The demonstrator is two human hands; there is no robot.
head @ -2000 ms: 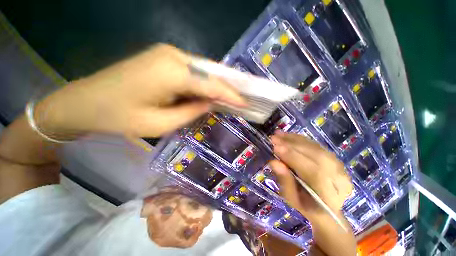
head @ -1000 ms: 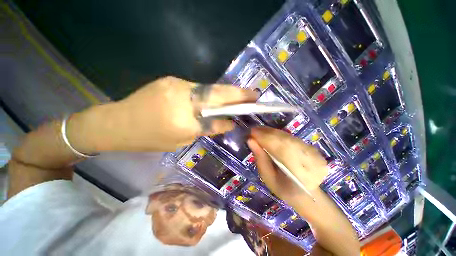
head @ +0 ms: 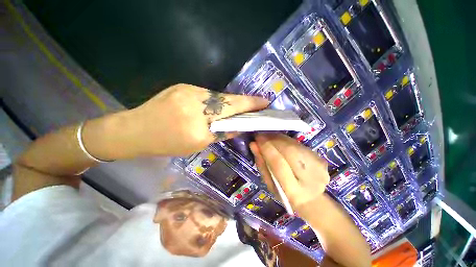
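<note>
My left hand [head: 162, 122], with a bracelet, holds a thin white stack of cards [head: 261, 122] over the clear blister tray [head: 271, 48]. My right hand [head: 295, 164] is just below the stack, over the tray pockets, with a slim white stick [head: 279, 189] held along its fingers. The right fingertips are close under the stack; whether they touch a unit is hidden. Handheld units [head: 326, 73] with dark screens, yellow spots and red spots lie in the tray pockets. The units under my hands are partly covered.
A dark green bench surface [head: 151, 41] lies beyond the tray. A grey strip with a yellow line [head: 86, 91] runs at the left. An orange item [head: 394, 254] and white rails [head: 459, 216] are at the lower right. My white shirt fills the lower left.
The stack in my left hand has moved down and left and turned more level. My right hand has moved left, and its stick now points more steeply down. The tray appears shifted slightly right and down.
</note>
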